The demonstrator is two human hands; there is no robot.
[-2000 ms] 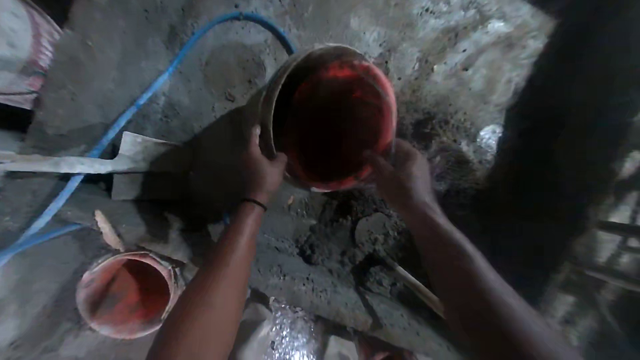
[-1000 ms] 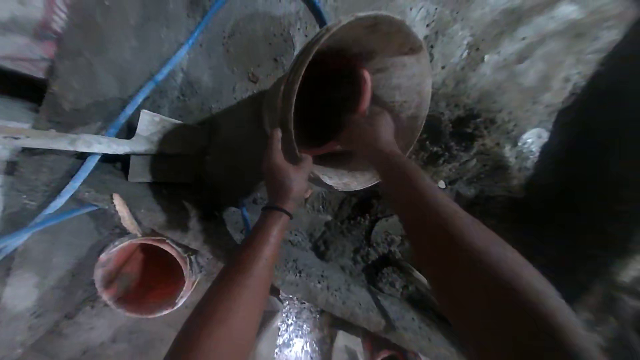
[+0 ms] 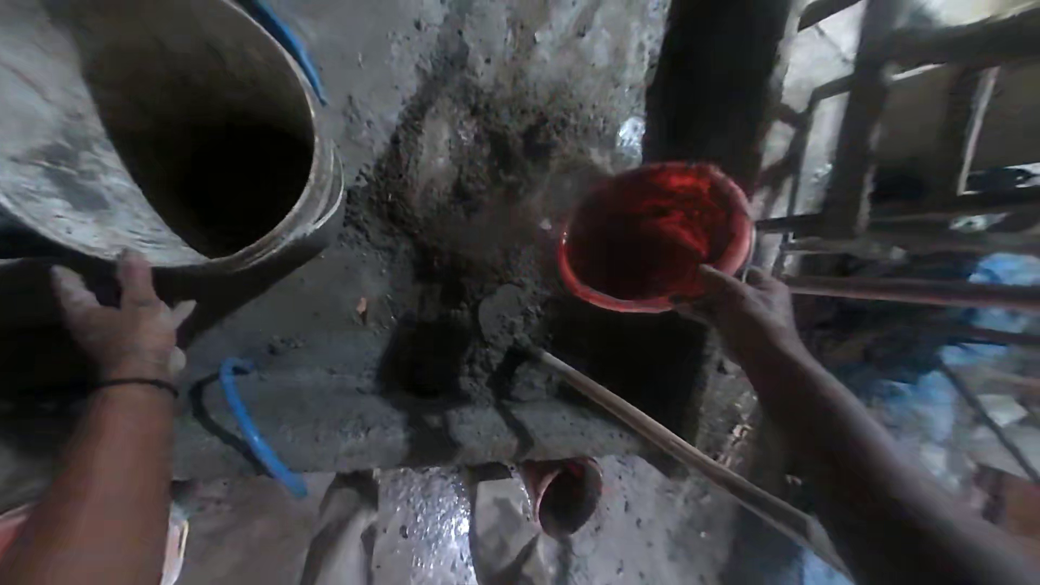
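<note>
A red bucket (image 3: 656, 237) is in my right hand (image 3: 743, 305), with the thumb over its rim and its dark opening facing me. On the left, my left hand (image 3: 126, 321) has its fingers spread just below the rim of a large, pale, mortar-crusted bucket (image 3: 325, 191); whether the fingertips touch it I cannot tell. The inside of the large bucket is mostly in shadow. Wet grey mortar (image 3: 463, 187) lies on the floor between the two buckets. A long wooden handle (image 3: 650, 426) slants from the mortar toward the lower right; its tool head is not clear.
A blue hose (image 3: 256, 435) curves over the floor edge at lower left, with another part at the top. Below that edge stands a small reddish container (image 3: 569, 496). Part of another bucket (image 3: 176, 540) shows at bottom left. A dark frame of bars (image 3: 861, 122) occupies the upper right.
The red bucket, earlier inside the mouth of the large bucket, has come out and moved right in my right hand. My left hand has let go of the large bucket's rim. The view has shifted right.
</note>
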